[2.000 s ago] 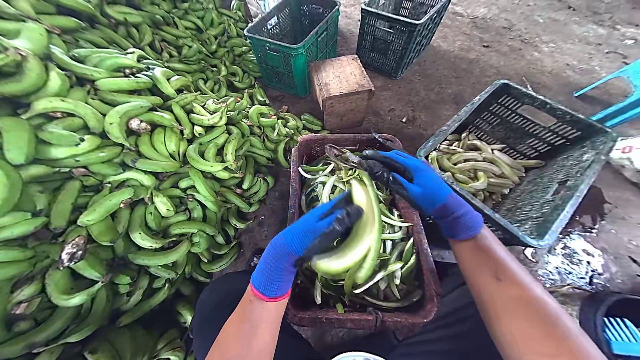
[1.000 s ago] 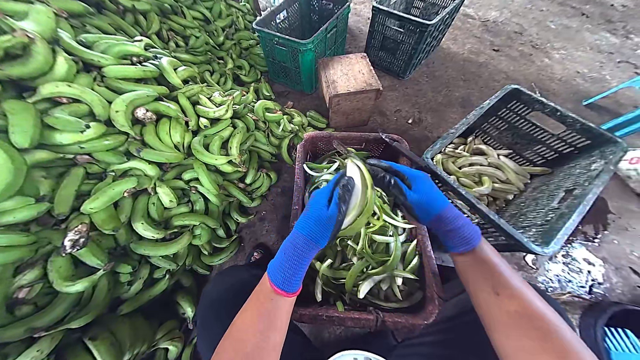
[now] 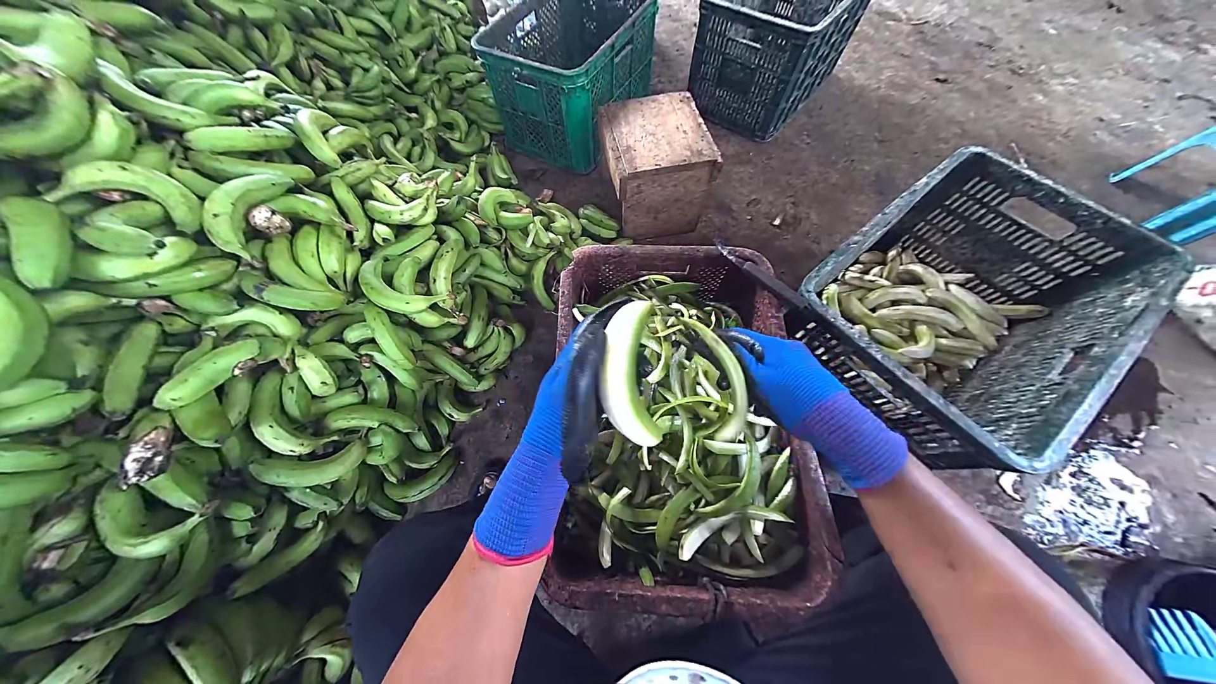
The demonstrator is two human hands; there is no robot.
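Note:
Both hands wear blue knit gloves with black palms. My left hand (image 3: 570,408) grips a pale, peeled green plantain (image 3: 627,375) above a reddish-brown plastic crate (image 3: 698,598). To the right, my right hand (image 3: 788,375) has its fingers at a curved strip of green peel (image 3: 727,370), apart from the plantain's pale flesh. A dark knife blade (image 3: 760,275) points up and left from beside my right hand; its handle is hidden. Many green and white peel strips (image 3: 693,494) fill the crate below both hands.
A large heap of green plantains (image 3: 313,294) covers the left side. At the right, a tilted dark crate (image 3: 1054,399) holds peeled plantains (image 3: 921,304). A wooden block (image 3: 660,152), a green crate (image 3: 570,85) and a black crate (image 3: 760,66) stand ahead.
A strip of peel has come away from the plantain and is now at my right hand. My hands have moved apart, and the left hand still has the plantain.

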